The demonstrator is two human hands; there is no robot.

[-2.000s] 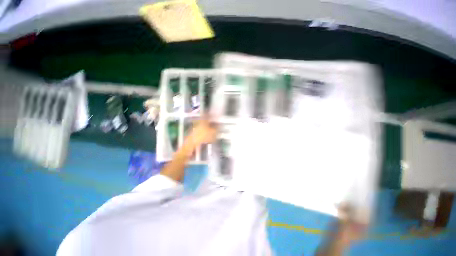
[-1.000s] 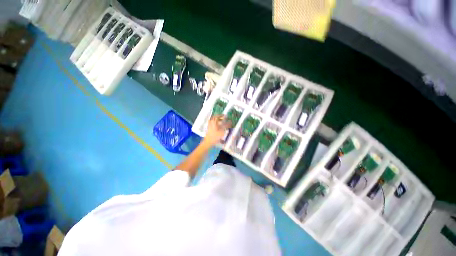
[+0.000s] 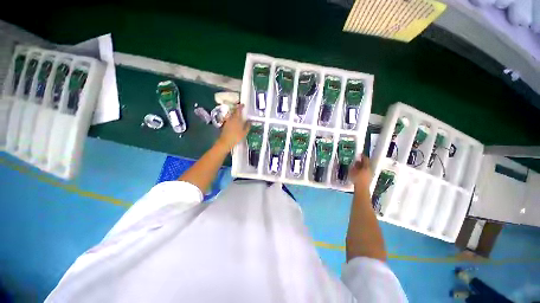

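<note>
A white foam tray [image 3: 305, 123] with two rows of pockets lies in front of me, each pocket holding a green circuit board unit [image 3: 276, 144]. My left hand [image 3: 234, 128] is at the tray's left edge, fingers on the rim. My right hand [image 3: 360, 170] is at the tray's lower right edge. Both hands hold the tray by its sides. A green board in a white housing half [image 3: 172, 105] lies on the dark mat to the left, beside a small round white part [image 3: 154, 121].
A crumpled cream bundle [image 3: 226, 99] touches the tray's left side. A partly filled foam tray [image 3: 430, 173] stands at right, another [image 3: 50, 110] at far left by a white sheet [image 3: 106, 83]. A blue basket [image 3: 177, 170] is below. A yellow sheet [image 3: 392, 16] is at top.
The view has turned, and the tray now looks nearly level. My left hand has moved from the lower pockets to the tray's left edge. My right hand has come into view at its right edge.
</note>
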